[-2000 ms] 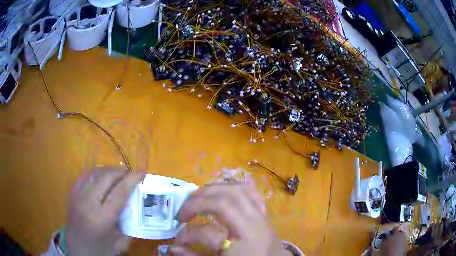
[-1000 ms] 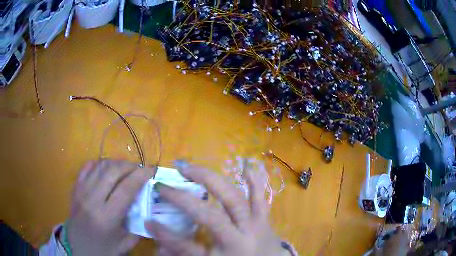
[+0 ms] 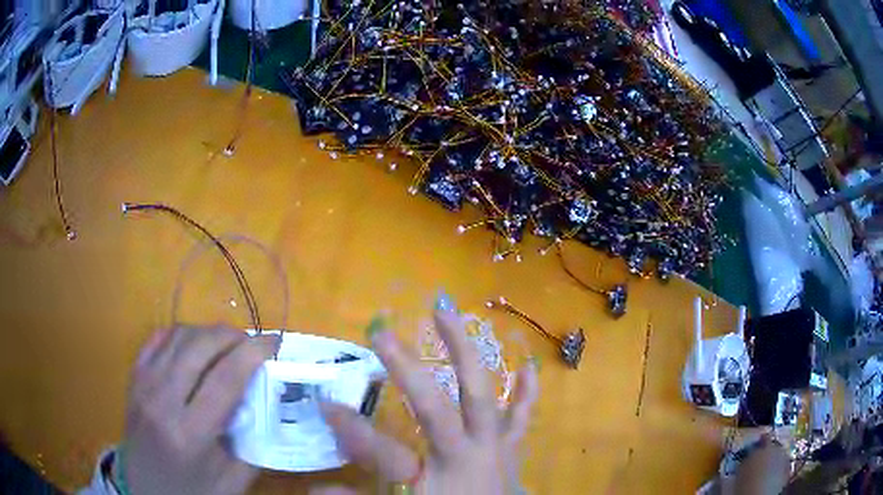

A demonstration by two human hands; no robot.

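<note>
A white camera housing (image 3: 302, 447) lies low in the picture, its rectangular opening facing up. My left hand (image 3: 189, 406) grips its left side. My right hand (image 3: 450, 421) is at its right, fingers spread and blurred, the thumb at or over the housing's right part; whether it touches is unclear. A dark reddish lead (image 3: 218, 242) runs from the housing up and left over the table. A loose pile of small clear parts (image 3: 474, 353) lies behind my right fingers.
A large pile of camera modules (image 3: 523, 126) fills the back. Single modules (image 3: 573, 348) lie before it. White camera bodies (image 3: 169, 39) stand at back left. A part-built camera (image 3: 718, 372) and a black box (image 3: 779, 358) are at right. Another person's hand (image 3: 760, 474) shows bottom right.
My right hand has moved off the housing's face to the right and its fingers have spread. The opening shows again. My left hand keeps its grip. The lead's end has shifted since the earliest frame.
</note>
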